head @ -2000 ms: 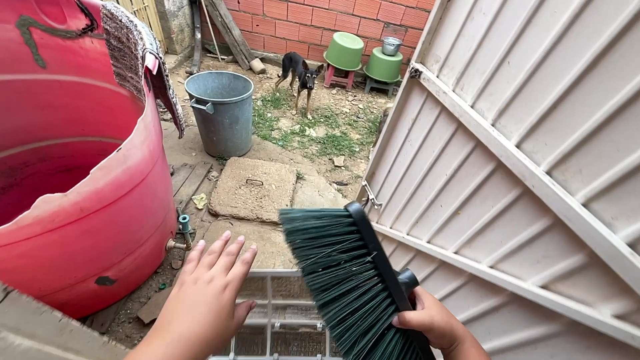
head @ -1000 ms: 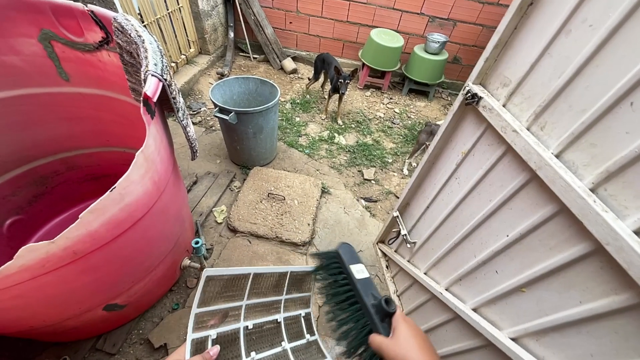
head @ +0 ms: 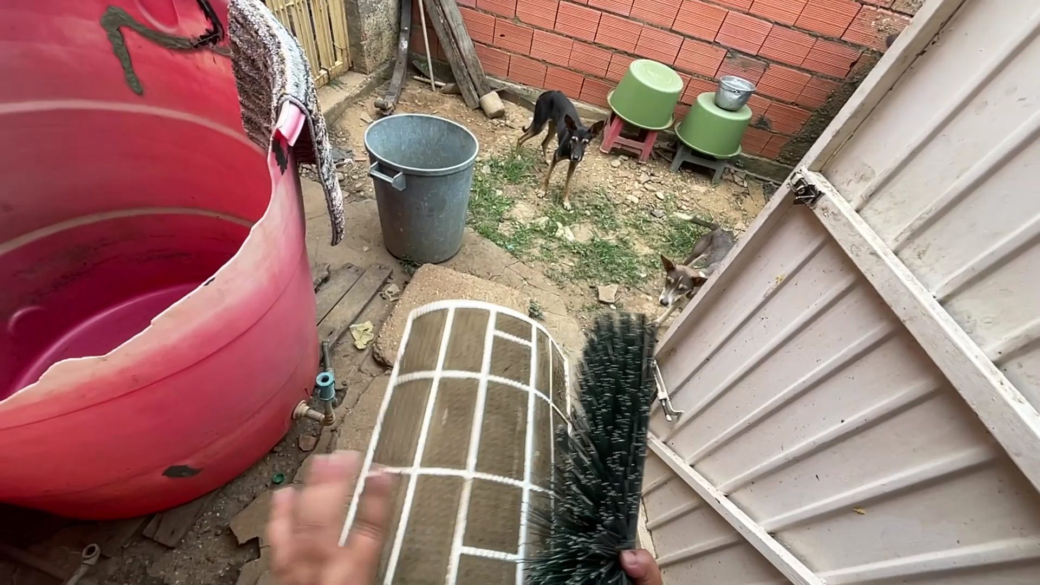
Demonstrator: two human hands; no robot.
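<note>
A curved mesh filter panel with a white plastic grid (head: 463, 431) stands at the bottom centre, its mesh brown with dust. My left hand (head: 325, 520), blurred, is at its left edge with fingers spread; whether it touches the panel is unclear. What supports the panel from below is out of frame. Along the panel's right side is a brush head with dark green bristles (head: 609, 439), bristles facing me and the panel. Only a finger or thumb of my right hand (head: 642, 566) shows, at the brush's lower right edge, holding it.
A broken-rimmed red tank (head: 268, 357) with a tap (head: 325, 386) fills the left. A white metal gate (head: 845, 341) slants on the right. Beyond are a grey bin (head: 422, 195), a black dog (head: 561, 130), another dog (head: 691, 272), and green tubs (head: 646, 93) on stools by a brick wall.
The filter panel has come up higher and more upright than a second ago. The brush has turned so its bristles show. My left hand has come back into fuller view.
</note>
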